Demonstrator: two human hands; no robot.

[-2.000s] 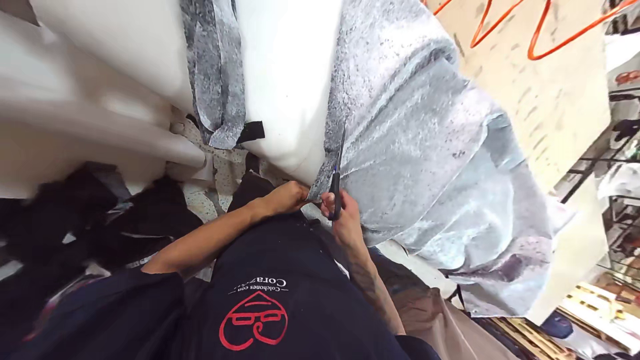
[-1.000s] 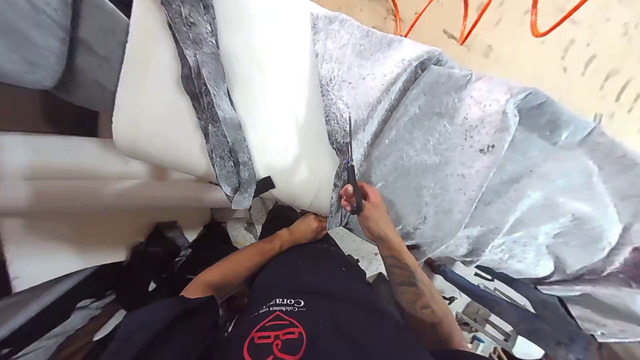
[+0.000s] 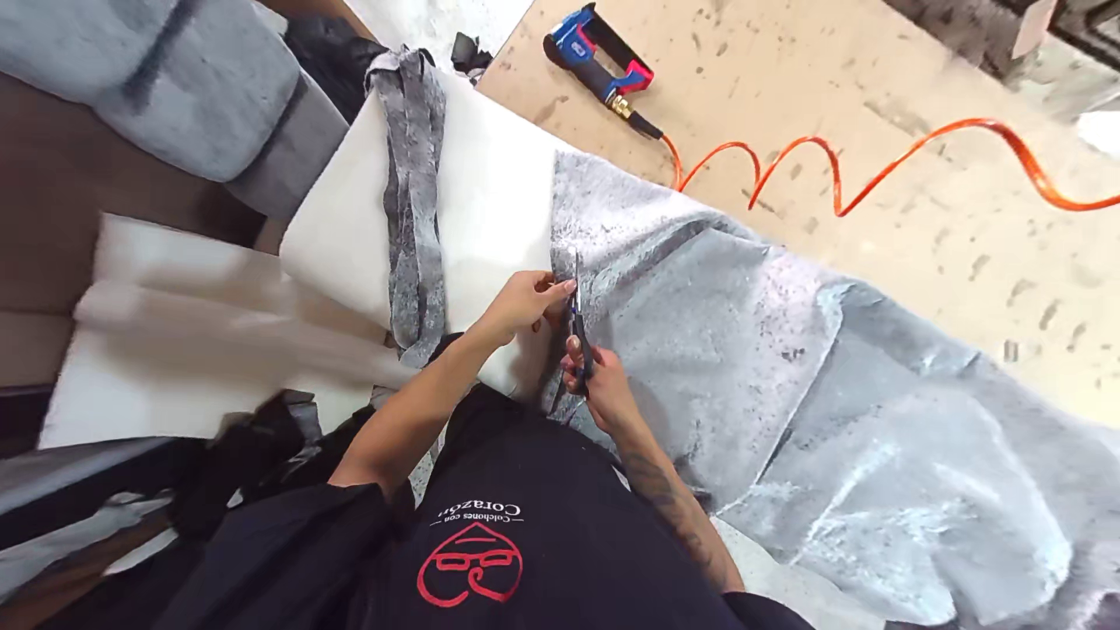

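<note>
Black-handled scissors (image 3: 584, 352) are held in my right hand (image 3: 598, 378), their blades pointing away from me along the left edge of a grey mottled upholstery fabric (image 3: 700, 350). My left hand (image 3: 531, 302) is at that edge beside the blades, its fingertips pinching the fabric. Under the fabric lies a white foam or padding sheet (image 3: 490, 175). Folded strips of the same grey fabric (image 3: 415, 201) lie on the white sheet, left of my left hand.
A blue and black pneumatic stapler (image 3: 598, 57) lies on the tan work table (image 3: 875, 52), joined to a coiled orange air hose (image 3: 836, 166). Grey cushions (image 3: 201, 96) stand at the upper left. A white roll or sheet (image 3: 192, 350) and dark cloth scraps (image 3: 254, 446) are at the left.
My left hand has moved away from my body along the fabric edge, to beside the scissor blades. The view has shifted, and the stapler now shows.
</note>
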